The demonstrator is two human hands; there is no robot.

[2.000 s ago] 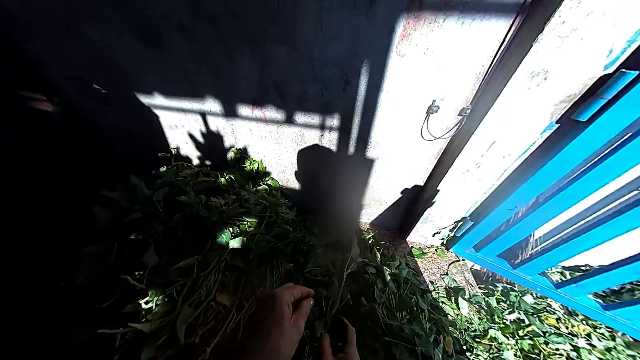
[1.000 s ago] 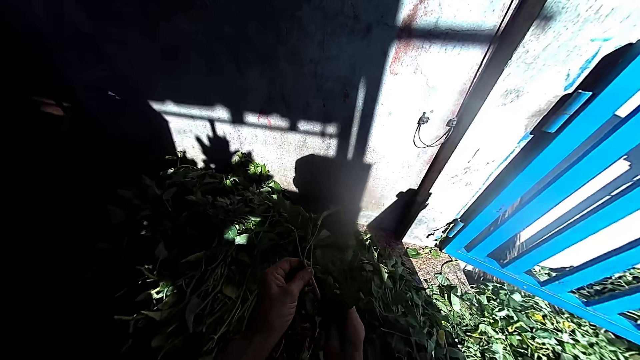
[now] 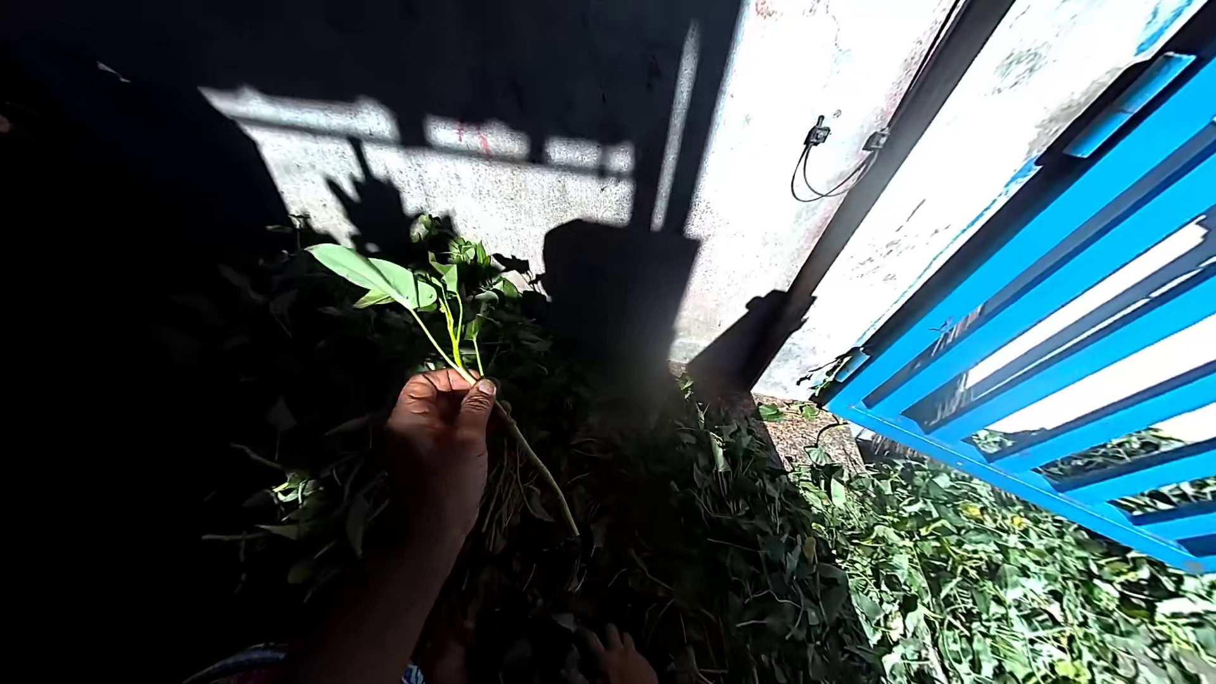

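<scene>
My left hand (image 3: 442, 437) pinches a leafy green vine cutting (image 3: 458, 356) between thumb and fingers, with its broad leaves in sunlight above the hand. The bare end of the stem slants down to the right, below the thumb. Low in the view, my right hand (image 3: 622, 655) is partly in shadow over the heap of leafy vines (image 3: 665, 532); its fingers are apart, and whether it touches or holds a stem cannot be told. The heap spreads beneath both hands, mostly in deep shade.
A whitewashed wall (image 3: 769, 180) stands behind the heap, with a short cable (image 3: 819, 195) on it. A blue slatted metal gate (image 3: 1035, 332) slants across the right side. Sunlit vines (image 3: 959, 570) lie under it. Dark shadow covers the left side.
My left hand has come up from the heap with the vine cutting in it, its leaves now in sunlight. My right hand is lower and farther from the left one than a second ago.
</scene>
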